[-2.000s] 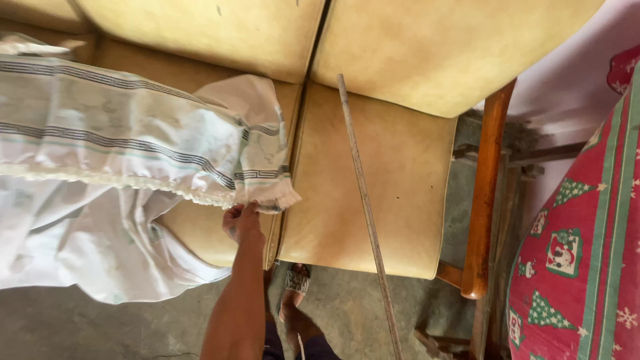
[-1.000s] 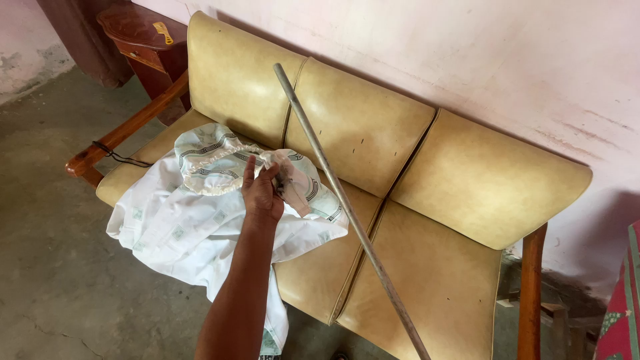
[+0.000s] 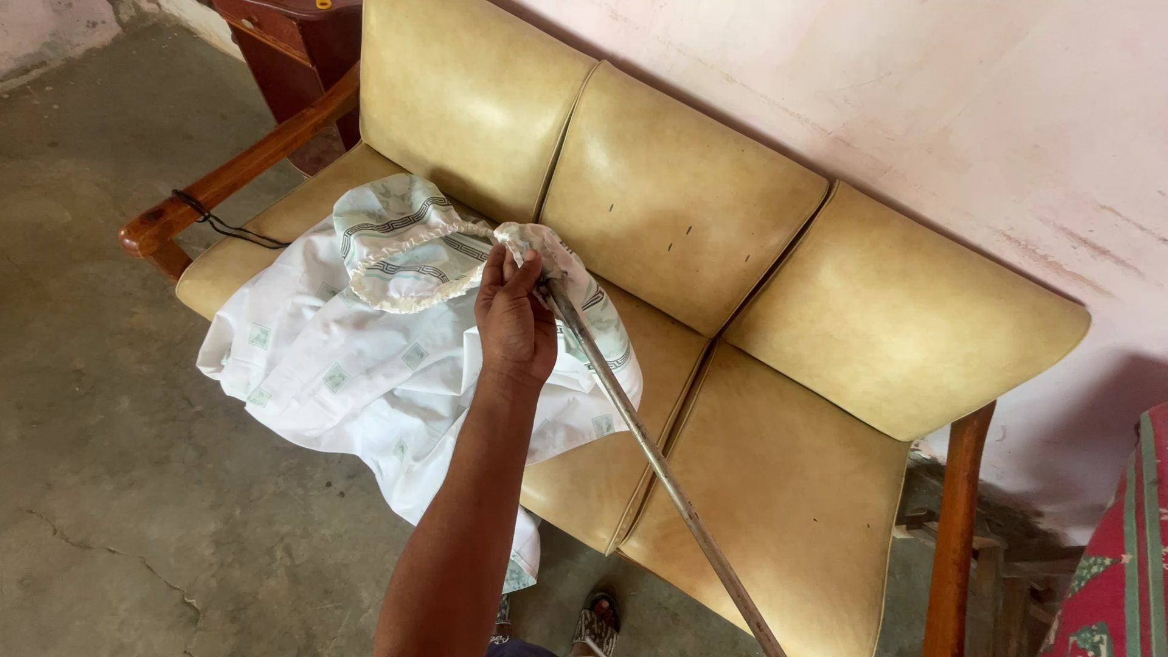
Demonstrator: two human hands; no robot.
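A white curtain [image 3: 356, 365] with green square prints and a dark-striped, gathered top edge lies bunched over the left and middle seats of the sofa. My left hand [image 3: 518, 315] grips the curtain's gathered edge between thumb and fingers. At that hand, the upper end of a long thin metal rod [image 3: 657, 461] meets the cloth; whether it is inside the fabric is hard to tell. The rod runs down to the right and leaves the view at the bottom. My right hand is not in view.
The yellow vinyl sofa [image 3: 776, 484] has wooden armrests, with a dark cord [image 3: 224, 228] looped on the left one [image 3: 246, 151]. A dark red cabinet [image 3: 292, 73] stands behind that armrest. At lower right is a red patterned cloth [image 3: 1118, 557]. A sandaled foot [image 3: 598, 620] shows below.
The rod's upper end, which stuck out above the hand and cloth, is now at my left hand against the curtain's gathered edge. The curtain top is more bunched than two seconds ago. The view has shifted.
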